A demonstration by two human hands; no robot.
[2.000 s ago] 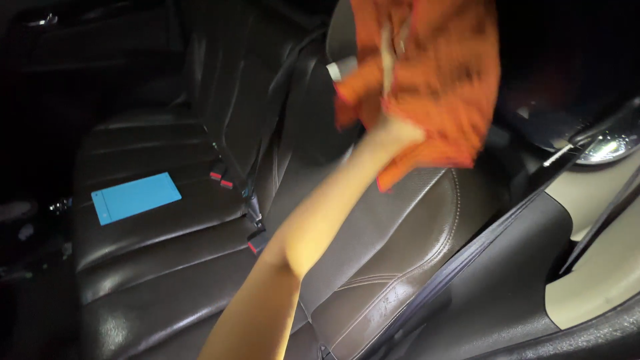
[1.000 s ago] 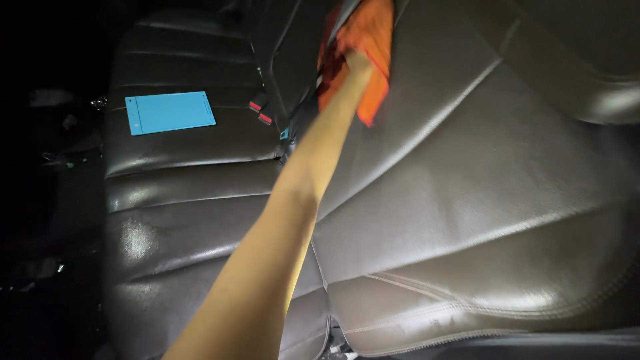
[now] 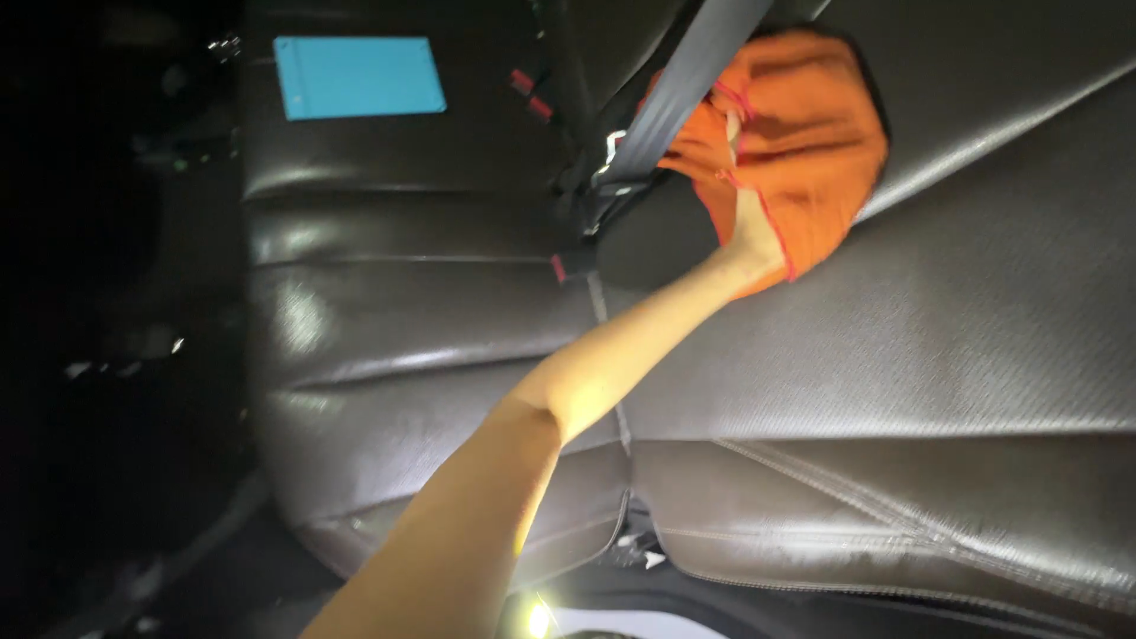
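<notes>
My left hand reaches up and right with an orange cloth, pressed against the dark leather backrest of a car seat. The cloth covers most of the hand, and one finger shows between its folds. A grey seat belt crosses in front of the cloth's left part, close to the hand. My right hand is not in view.
A flat blue rectangular item lies on the leather seat cushion at upper left. Red-topped belt buckles stand at the seat joint. A bright light shows at the bottom edge.
Held up near the belt side of the seat two seconds ago, the orange cloth is now low on the backrest, behind the belt. The view has moved closer to the seat.
</notes>
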